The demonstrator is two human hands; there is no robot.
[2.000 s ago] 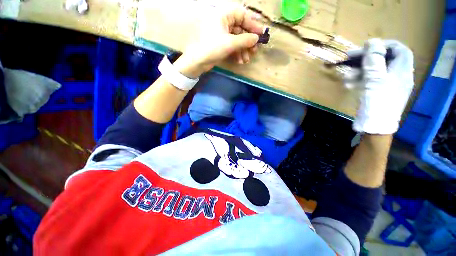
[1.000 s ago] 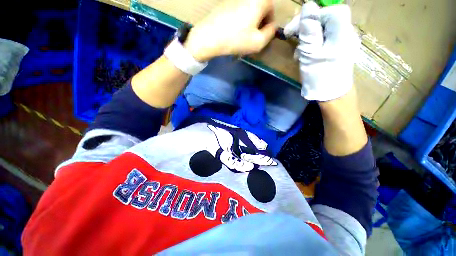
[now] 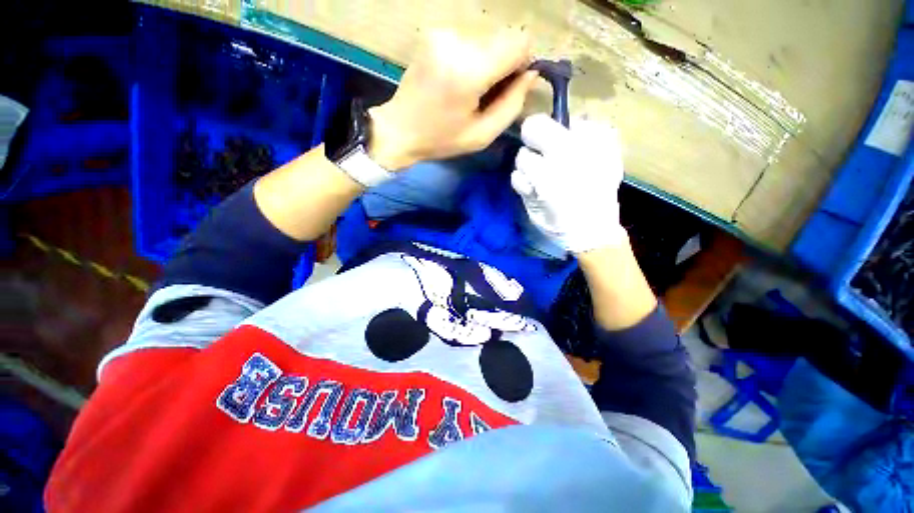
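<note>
My left hand (image 3: 456, 100), bare with a watch and a white band, pinches a small dark end piece (image 3: 551, 69) above the cardboard. My right hand (image 3: 571, 182), in a white knit glove, is closed around a black leg part (image 3: 561, 103) that points up out of the fist. The leg's top end meets the small piece in front of my left fingertips. Whether they are fully joined cannot be told.
Tan cardboard (image 3: 692, 140) with clear tape and a torn strip covers the green-edged table. A blue bin (image 3: 150, 170) with dark parts is below at left. A blue tray (image 3: 842, 240) with black parts is at right. An orange-brown crate (image 3: 707, 281) is below the edge.
The gloved right hand has moved left from the right side to meet the bare hand, and the leg part now touches the small piece. The green cap has almost left the top of view.
</note>
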